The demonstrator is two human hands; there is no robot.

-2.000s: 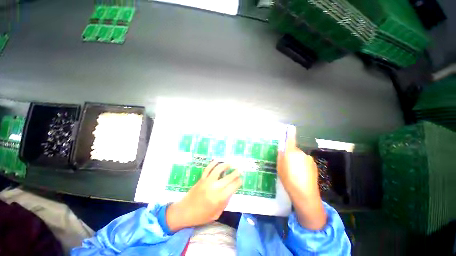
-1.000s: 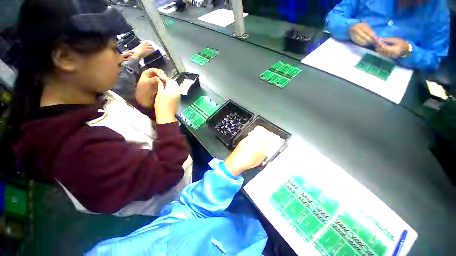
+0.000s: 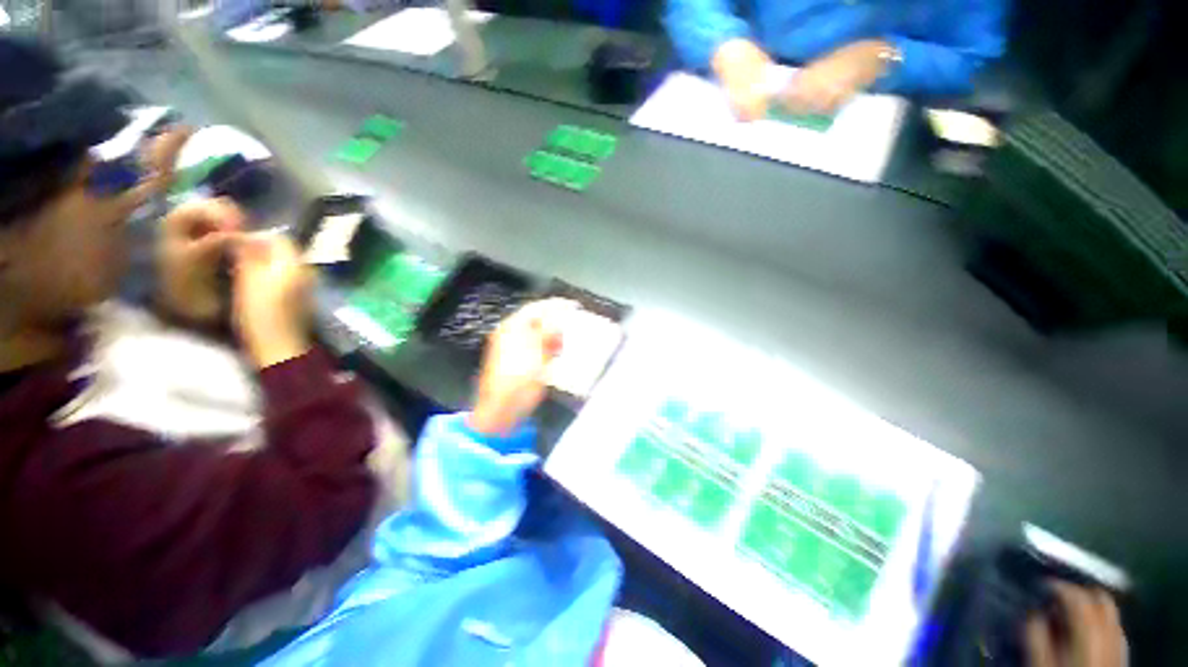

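Note:
My left hand is raised over the left edge of the bin of white parts, fingers curled; blur hides whether it holds anything. My right hand is at the right-hand component bin, low at the right, partly cut off and blurred; its fingertips are unclear. Two green PCB panels lie side by side on the white mat, untouched. The blue marker pen lies along the mat's right edge.
A bin of dark parts stands left of the white-parts bin. A worker in a maroon sleeve sits at left. Another worker's hands are across the conveyor. Stacked panels stand at the right.
The view has swung right. My left hand has risen from the heap of white parts to the bin's left side. My right hand has come into view at the right bin.

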